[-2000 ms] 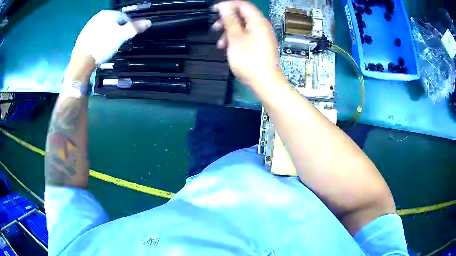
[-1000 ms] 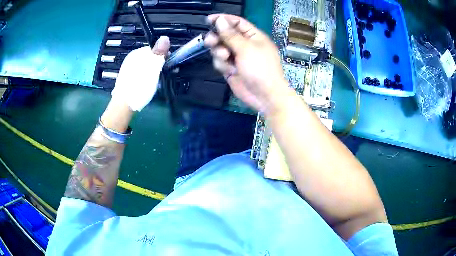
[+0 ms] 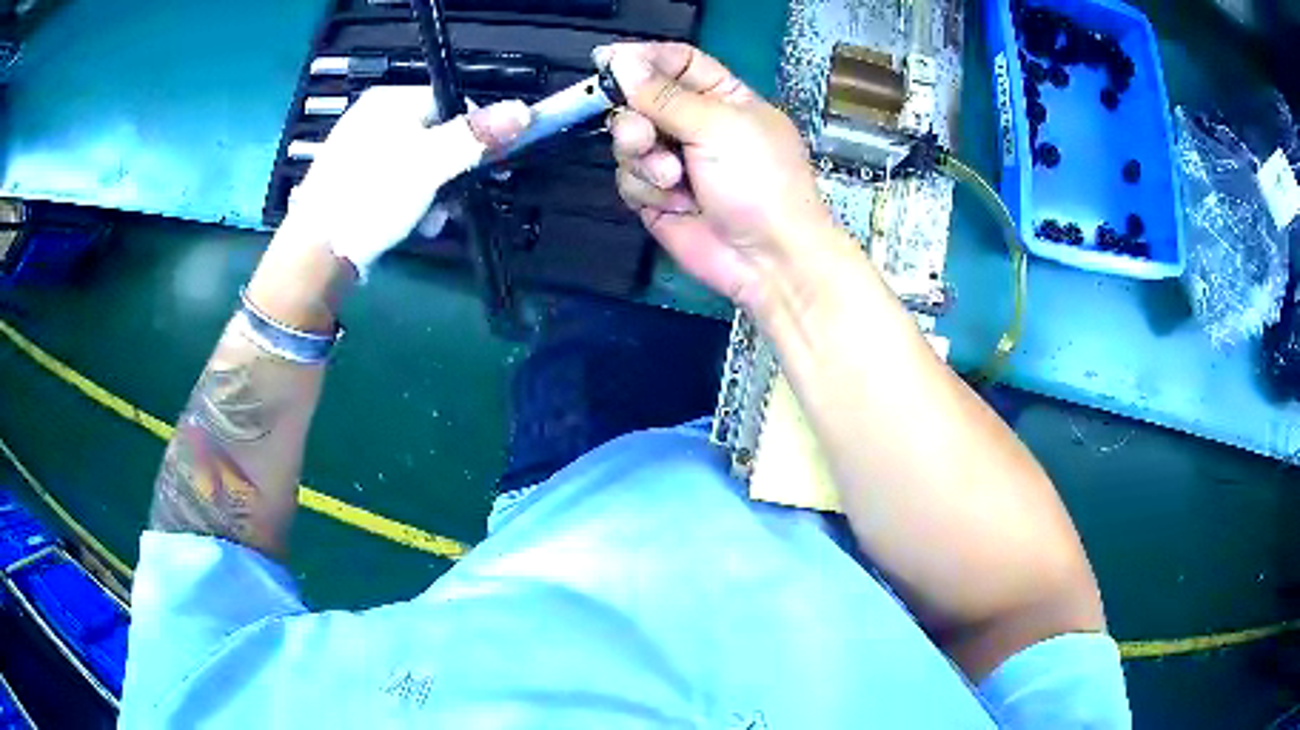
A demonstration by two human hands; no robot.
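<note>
My left hand (image 3: 378,178), in a white glove, holds a rod-shaped product with a silver barrel (image 3: 565,114) that points up and right. A second long black rod (image 3: 485,250) crosses the same hand steeply, from the top edge down past the tray. My bare right hand (image 3: 713,150) has its thumb and fingers at a small black end cap (image 3: 613,87) on the barrel's end. The black product tray (image 3: 592,235) lies under both hands, with several black rods with silver ends (image 3: 331,66) in rows. The gloved palm hides the rest of the held product.
The scuffed metal assembly fixture (image 3: 912,214) stands right of my right hand, with a cream pad (image 3: 793,449) at its near end and a yellowish air hose (image 3: 1021,257) beside it. Further right are a blue parts bin (image 3: 1091,171) with black parts and a clear plastic bag (image 3: 1226,257).
My hands have moved from the tray's far rows to nearer in front of me. The silver barrel now shows between them, and the black cap shows at its end under my right fingers.
</note>
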